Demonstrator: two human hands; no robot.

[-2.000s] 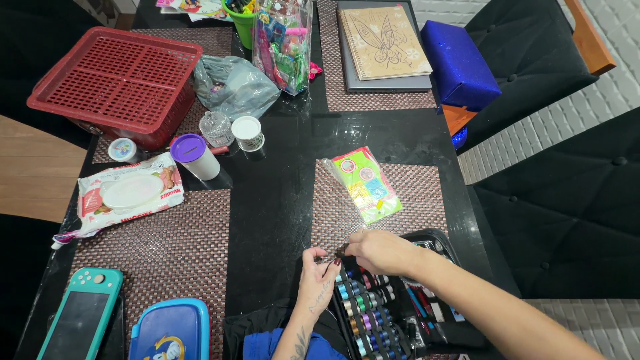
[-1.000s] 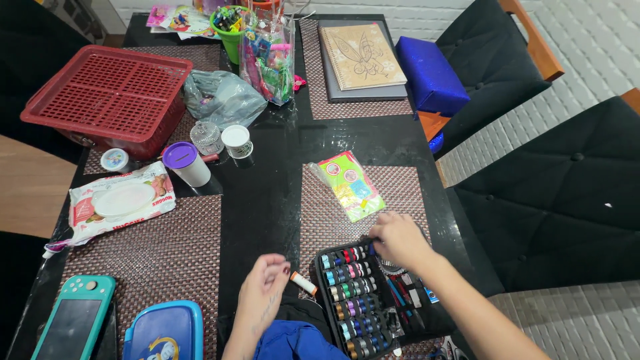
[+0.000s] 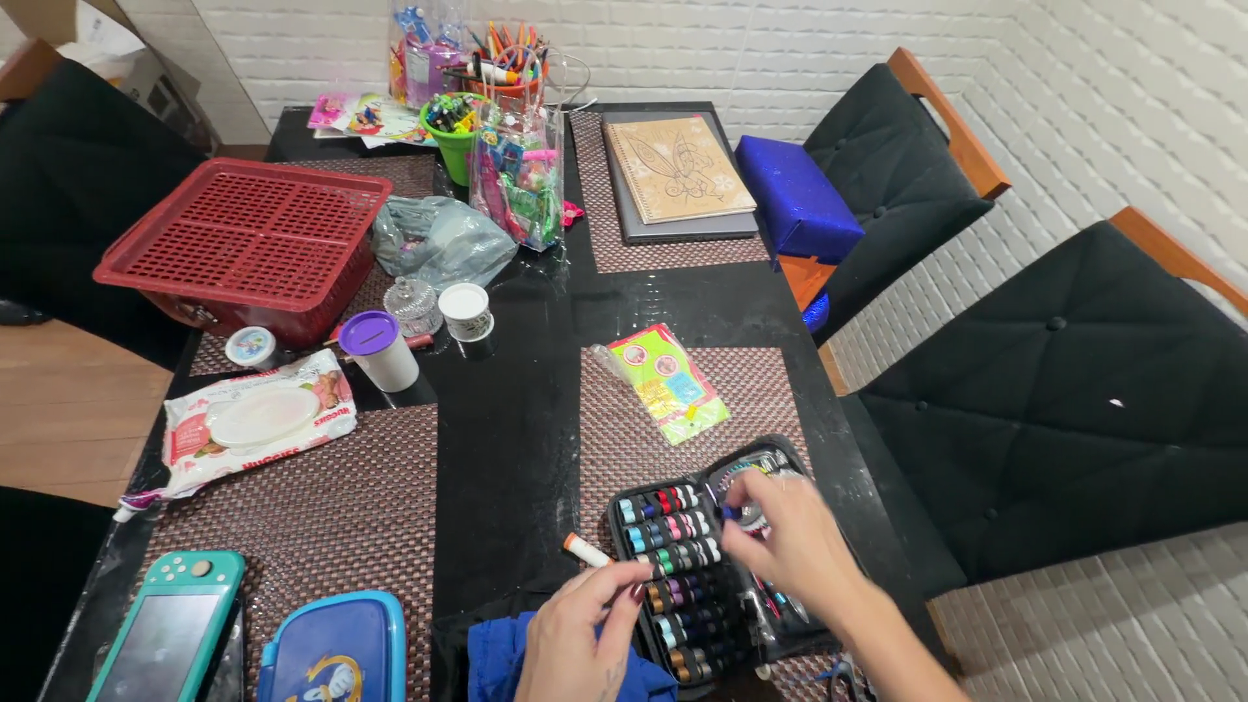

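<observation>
An unzipped black case [image 3: 616,522] lies at the table's near edge, its left half filled with rows of small capped tubes or spools [image 3: 673,563] in many colours. My right hand [image 3: 795,536] is over the case's middle, with a small dark blue item [image 3: 729,513] at its fingertips. Beside the case's left edge, my left hand [image 3: 585,624] has thumb and forefinger close together; whether anything is between them cannot be told. An orange-capped white tube [image 3: 587,550] lies just above those fingers. Blue cloth [image 3: 495,655] is under the left wrist. A green printed packet [image 3: 673,382] rests beyond the case.
At left stand a red basket [image 3: 244,253], a purple-lidded container [image 3: 380,351], a wipes pack [image 3: 261,419], a teal game console [image 3: 168,629] and a blue lunch box [image 3: 336,648]. Farther back are a spiral notebook [image 3: 681,168], a clear bag [image 3: 517,180] and a blue box [image 3: 798,200].
My left hand has moved from beside the orange-capped tube to the case's left edge. The right hand now has a small blue item at its fingers. The view has tilted up.
</observation>
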